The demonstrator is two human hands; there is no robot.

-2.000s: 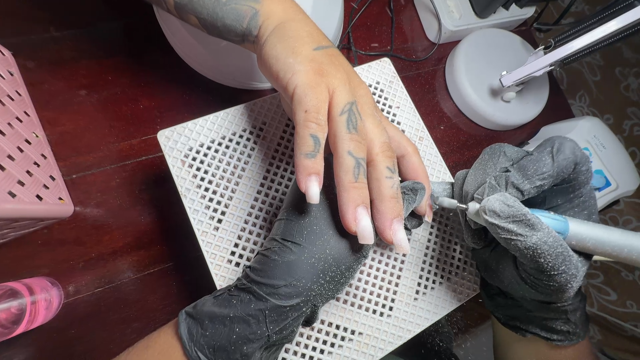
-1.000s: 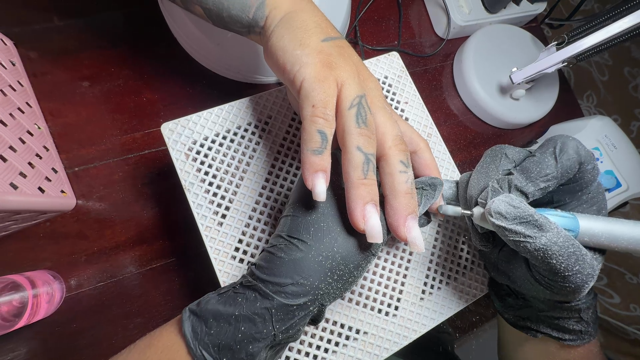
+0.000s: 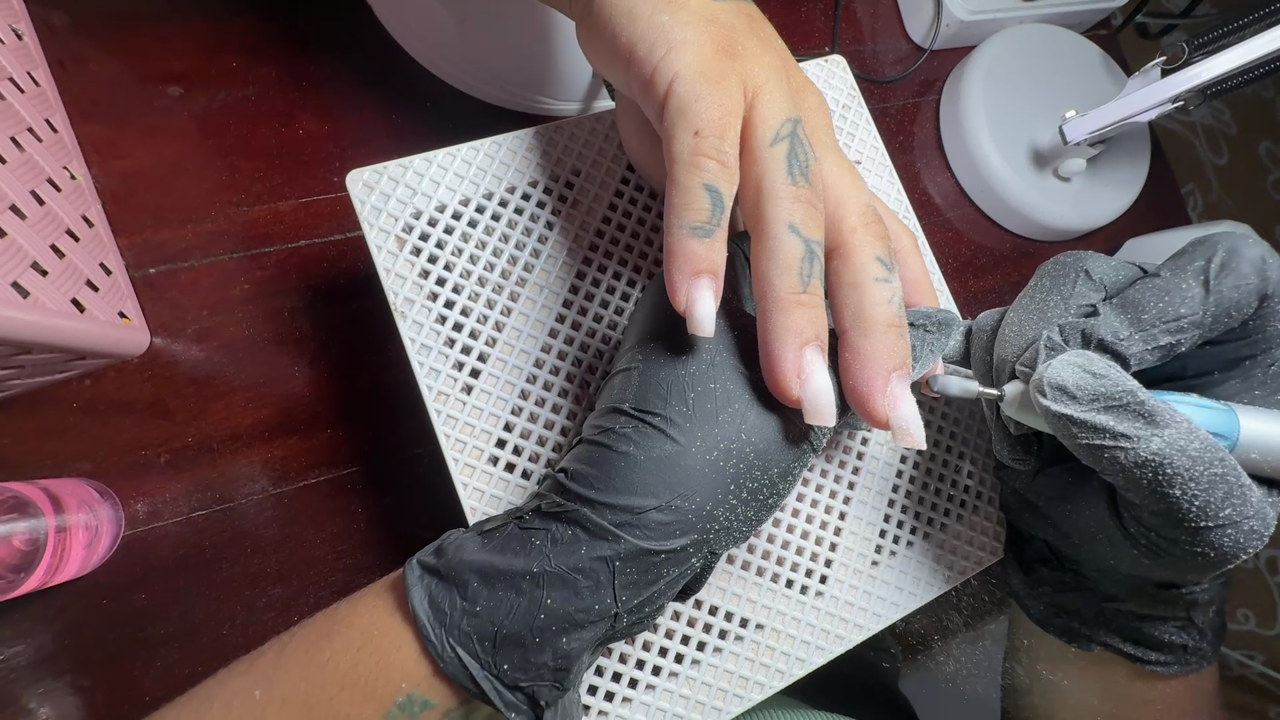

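My left hand [image 3: 690, 430], in a black glove dusted with white powder, lies under another person's tattooed hand [image 3: 790, 190] and grips one of its fingers at the outer side. Long pale nails tip that person's fingers. My right hand [image 3: 1130, 400], in a dusty black glove, holds an electric nail drill [image 3: 1210, 425] like a pen. The drill's rounded bit [image 3: 953, 386] is at the nail of the gripped finger, which is mostly hidden behind its neighbour. Beneath the hands is a white lattice-topped nail dust collector [image 3: 520, 300].
A pink woven plastic basket [image 3: 60, 220] and a clear container of pink liquid [image 3: 60, 535] stand on the dark red wooden table [image 3: 230, 420] at left. A round white lamp base [image 3: 1040, 130] is at upper right, near a white device [image 3: 1010, 15] and black cable [image 3: 915, 60].
The other person's hand has shifted slightly against the lattice. My right hand keeps the drill at the same finger, and my left hand keeps its hold.
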